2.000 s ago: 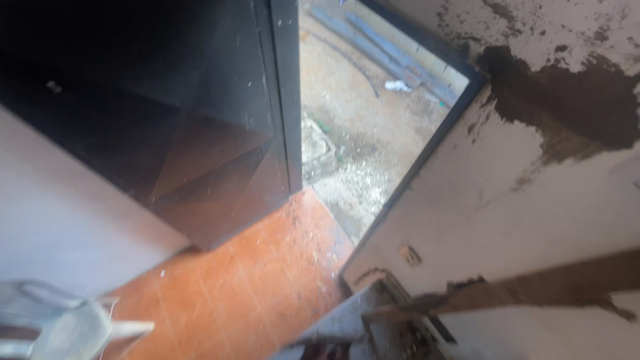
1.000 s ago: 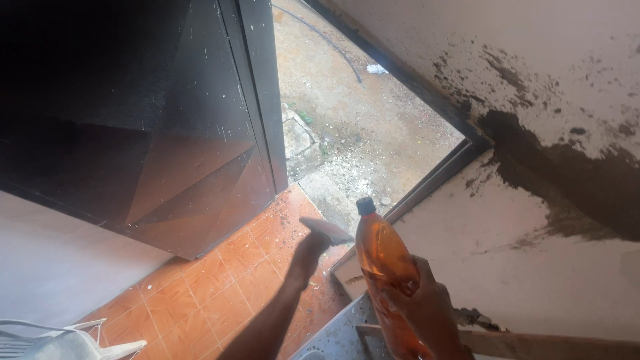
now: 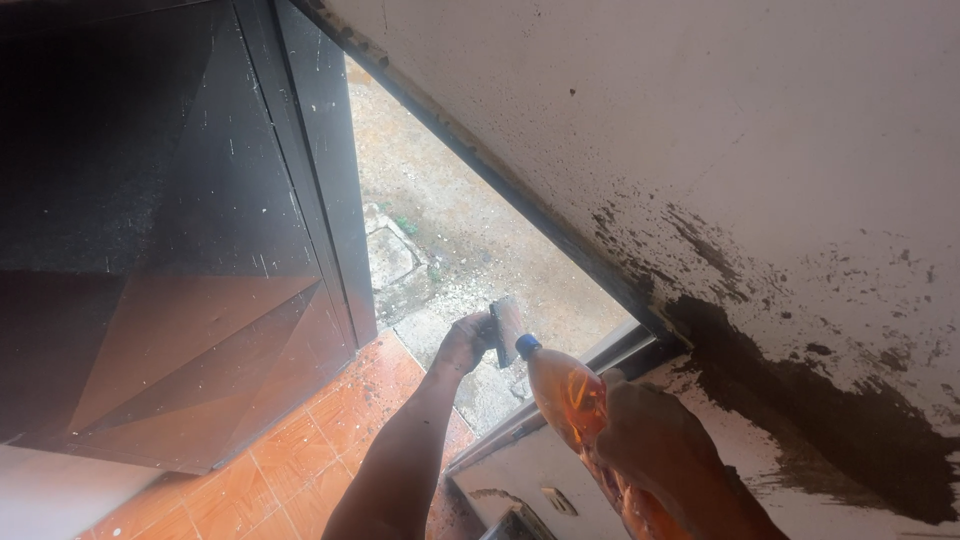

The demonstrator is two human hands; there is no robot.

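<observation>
My left hand (image 3: 466, 343) grips a small flat rectangular tool (image 3: 508, 330), possibly a float or sponge block, held upright over the doorway's threshold. Close to its right side is the dark blue cap of a clear plastic bottle (image 3: 564, 386), which my right hand (image 3: 645, 420) holds around its body. The bottle looks orange, tilts up and to the left, and its lower end runs out at the bottom of the view. A wet patch of dark mortar (image 3: 810, 420) lies on the white wall (image 3: 750, 135) to the right of my hands.
A dark metal door (image 3: 225, 172) stands open on the left above orange floor tiles (image 3: 300, 465). The black door frame (image 3: 480, 150) crosses diagonally. Outside are rubble and bare ground (image 3: 465, 225). A wall socket or switch plate (image 3: 559, 501) sits low on the wall.
Both hands have come closer to the door frame, with the tool and bottle cap now side by side. Two seconds ago neither hand was clearly in view. The view has shifted toward the wall.
</observation>
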